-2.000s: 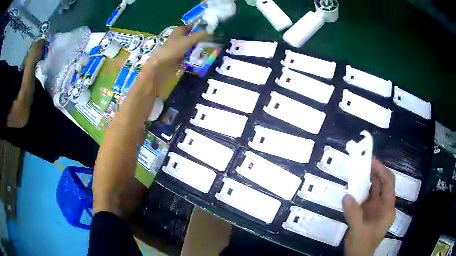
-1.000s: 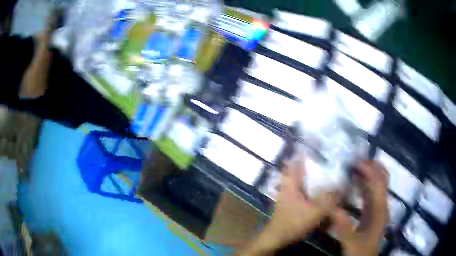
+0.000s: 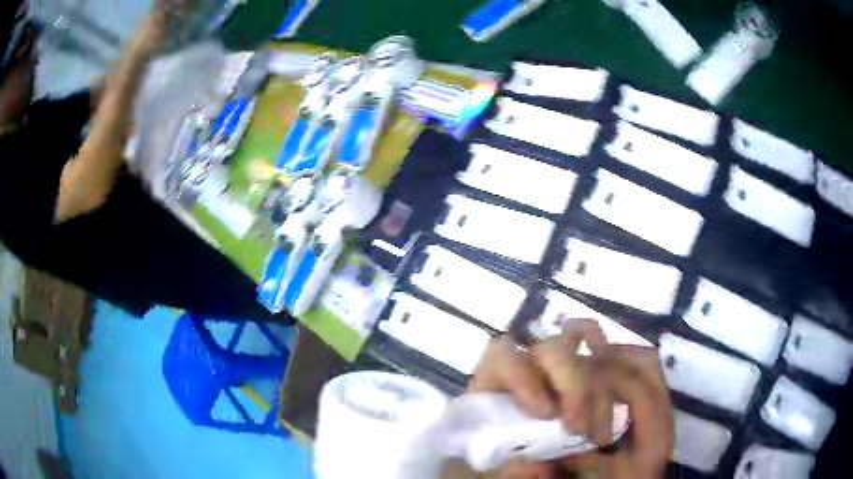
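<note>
A white handheld fan is close to the camera at the bottom, its round head (image 3: 379, 426) to the left and its white handle (image 3: 510, 440) to the right. My right hand (image 3: 585, 393) is closed around the handle, fingers over its top. Skin also shows below the handle; I cannot tell whether it belongs to my left hand, which I cannot make out separately. Behind the fan, a black tray (image 3: 748, 248) holds rows of flat white handle covers (image 3: 519, 178). The hand hides part of the lower rows.
Open fans with blue batteries (image 3: 360, 136) lie on a yellow-green sheet (image 3: 267, 108) at left. More fans lie on the green belt (image 3: 580, 42). Another person's arm (image 3: 98, 159) and crumpled clear plastic (image 3: 173, 103) are at upper left. A blue stool (image 3: 201, 374) stands below.
The left arm came from the fans at upper left to the other hand over the tray. The loose cover seen in the right hand earlier now gives way to a fan held low. The view has shifted.
</note>
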